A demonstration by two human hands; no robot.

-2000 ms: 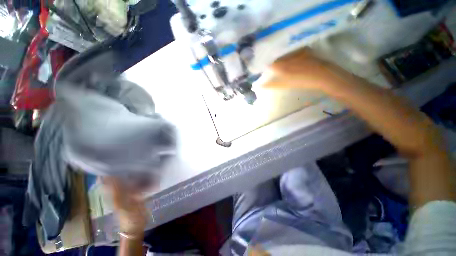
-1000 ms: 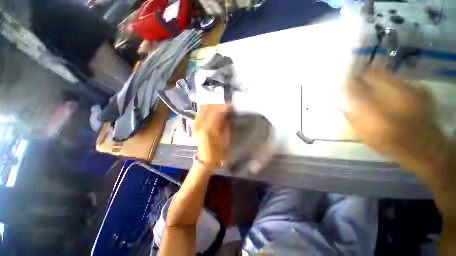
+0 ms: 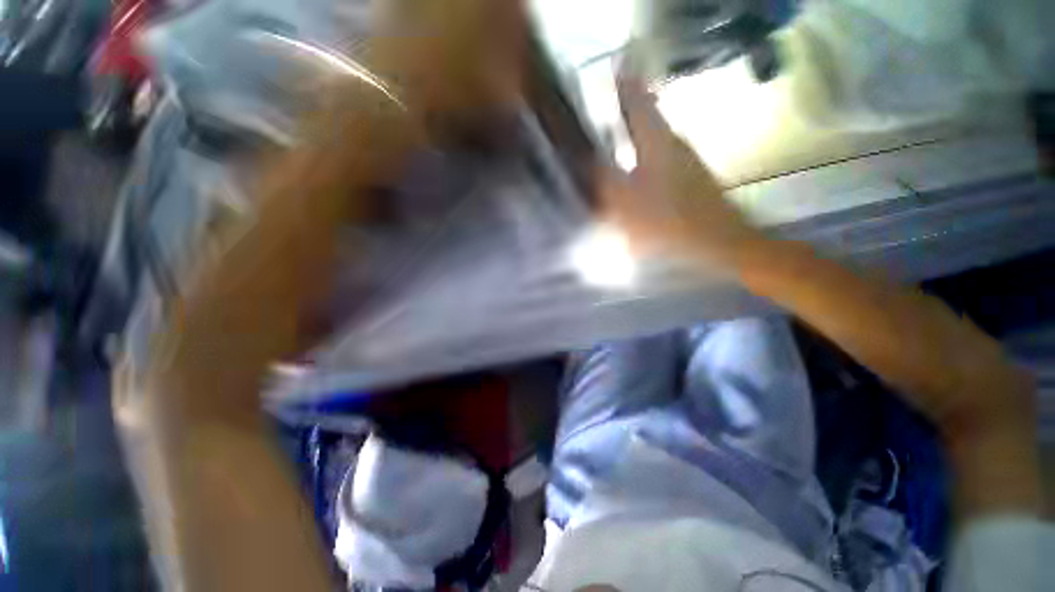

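My left hand (image 3: 451, 64) is a large blur at the top centre, close to the camera, with the forearm rising from the lower left. Grey cloth (image 3: 220, 69) shows beside it at the upper left; whether the hand grips it is unclear. My right hand (image 3: 665, 191) is at the front part of the machine table (image 3: 833, 243), right of centre, fingers pointing up. A dark blurred strip (image 3: 555, 121) lies between the hands; I cannot tell who holds it. The needle area is hidden or blurred.
A pale translucent pile (image 3: 902, 52) is on the bed at the upper right. A red patch (image 3: 122, 41) is at the upper left. My lap in light blue-grey cloth (image 3: 740, 382) is below the table edge. A white rounded item (image 3: 417, 503) is at the lower left.
My left hand has risen from the table's front edge to the top centre, closer to the camera. The view has swung, and the grey cloth now shows larger at upper left.
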